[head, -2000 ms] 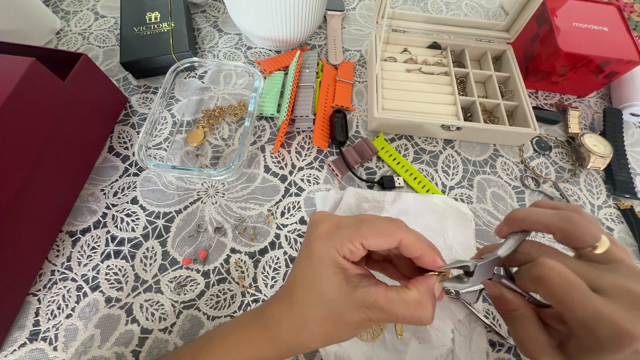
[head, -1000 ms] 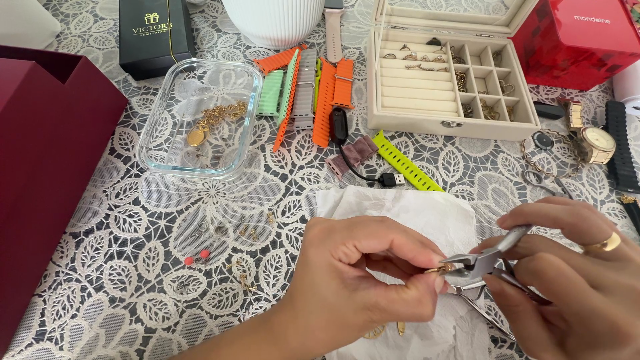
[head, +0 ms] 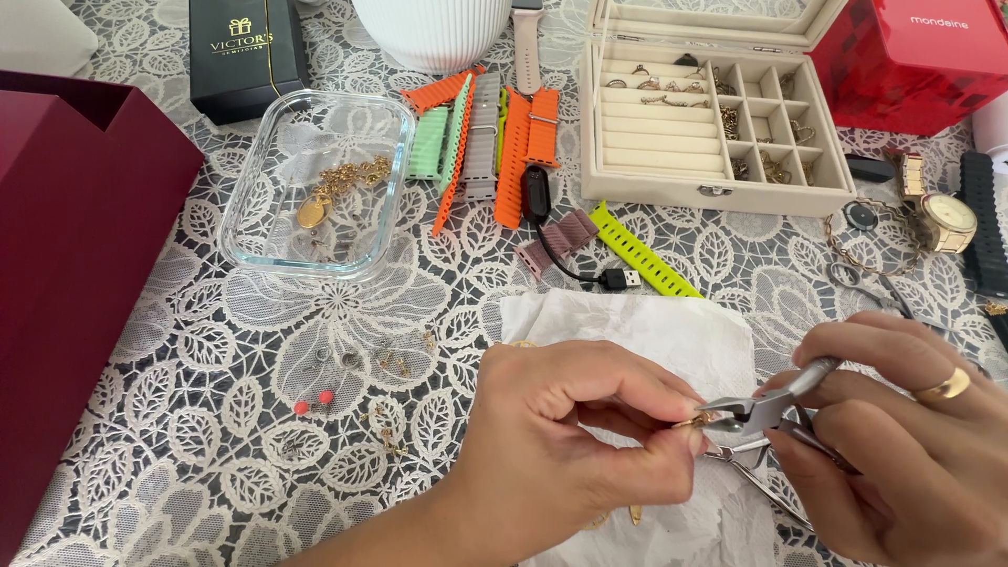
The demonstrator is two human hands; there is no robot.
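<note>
My left hand [head: 575, 433] pinches a small gold jewelry piece [head: 694, 421] between thumb and index finger, above a white paper towel [head: 669, 323]. From the right, my right hand [head: 890, 441] grips metal jewelry pliers [head: 768, 409], whose jaws are at the gold piece; whether they clamp it, I cannot tell. A second metal tool [head: 760, 476] lies on the towel below the pliers, partly covered by my right hand. Parts of gold pieces [head: 635, 514] show beside and below my left hand. On the lace tablecloth to the left are small earrings with coral-colored beads [head: 325, 396] and gold bits [head: 394, 362].
Behind my hands are a glass dish [head: 236, 244] holding a gold chain, several watch bands [head: 516, 157], a charging cable [head: 614, 278] and an open jewelry box [head: 701, 193]. A maroon box [head: 94, 236] stands left. Watches [head: 945, 220] and scissors [head: 866, 287] lie right.
The pliers and both hands keep nearly the same place, with the pliers' jaws at the gold piece throughout. Only their angle shifts slightly.
</note>
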